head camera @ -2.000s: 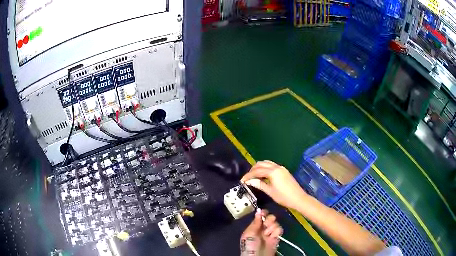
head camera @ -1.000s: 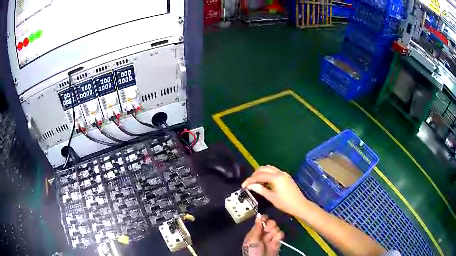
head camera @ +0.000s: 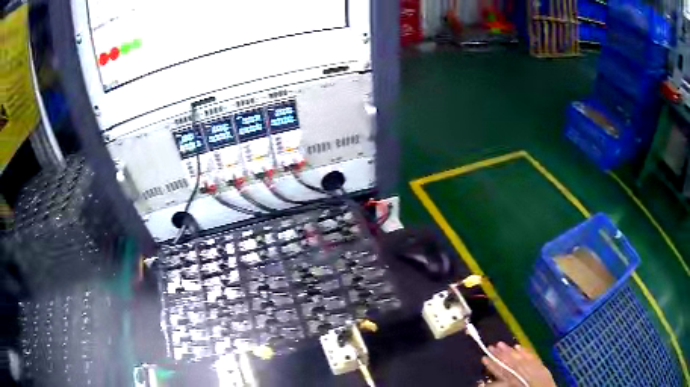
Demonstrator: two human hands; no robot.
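Observation:
A cream-white test fixture sits at the right on the black mat, with a dark module on top, a yellow piece behind it and a white cord plugged in at its front. My right hand is at the lower right edge, partly cut off and blurred, apart from the fixture. Its fingers look spread, and the cord runs across it. A second fixture with a cord stands at the bottom middle. A third is cut off by the bottom edge. My left hand is not in view.
A blister tray of small modules lies before the rack tester, whose screen shows red and green dots. A black mouse is right of the tray. Grey stacked trays are at left. A blue crate is on the floor.
The view has turned left. My right hand has let go at the right fixture and drawn back to the lower right. My left hand has gone out of view. A yellow piece now shows behind the fixture.

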